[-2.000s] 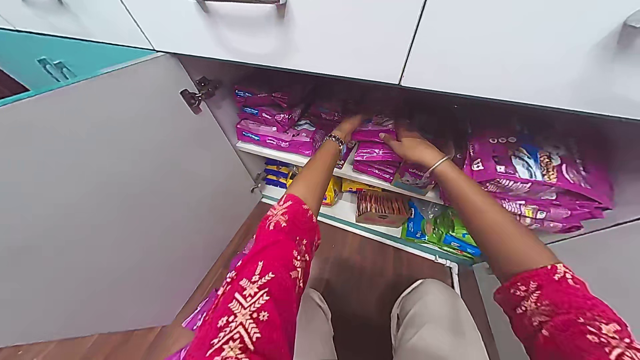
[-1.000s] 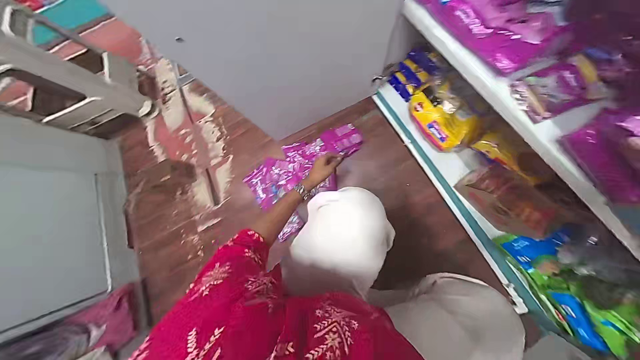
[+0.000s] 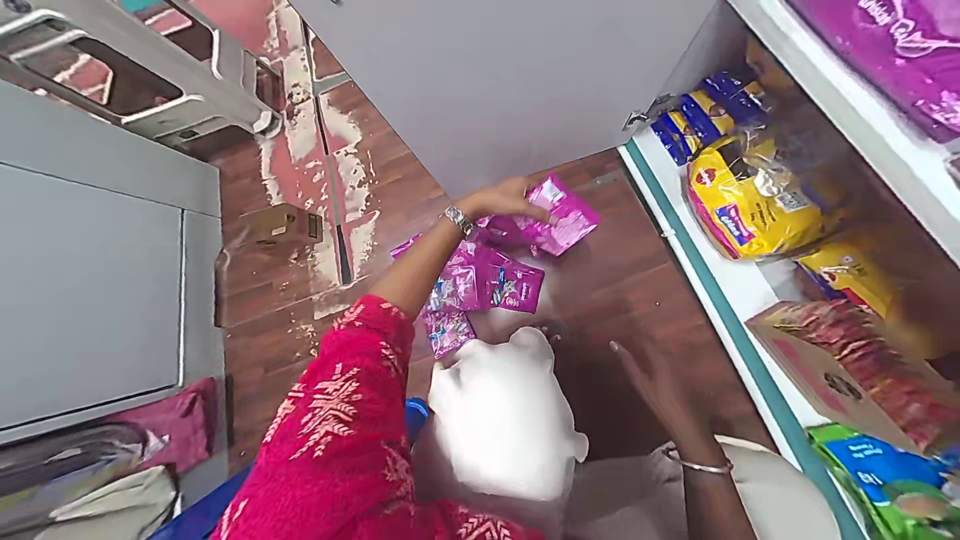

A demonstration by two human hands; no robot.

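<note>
My left hand (image 3: 506,204), with a metal watch at the wrist, grips a purple pet food pouch (image 3: 568,217) just above the floor. Below it, several more purple pouches (image 3: 512,285) lie overlapping on the wooden floor, and a smaller one (image 3: 448,332) rests beside my knee. My right hand (image 3: 660,386), wearing a bangle, hovers over my lap with nothing in it, its fingers extended and slightly blurred.
At right, the low cupboard shelf (image 3: 731,289) holds yellow pet food bags (image 3: 750,202), an open carton (image 3: 810,360) and a green packet (image 3: 870,480). The cupboard door (image 3: 525,82) stands open ahead. A small cardboard box (image 3: 283,225) sits on the floor at left.
Both hands were inside the cupboard at the purple packs two seconds ago. My left hand is now at the floor pouches, and my right hand has come out over my lap. The view has swung left.
</note>
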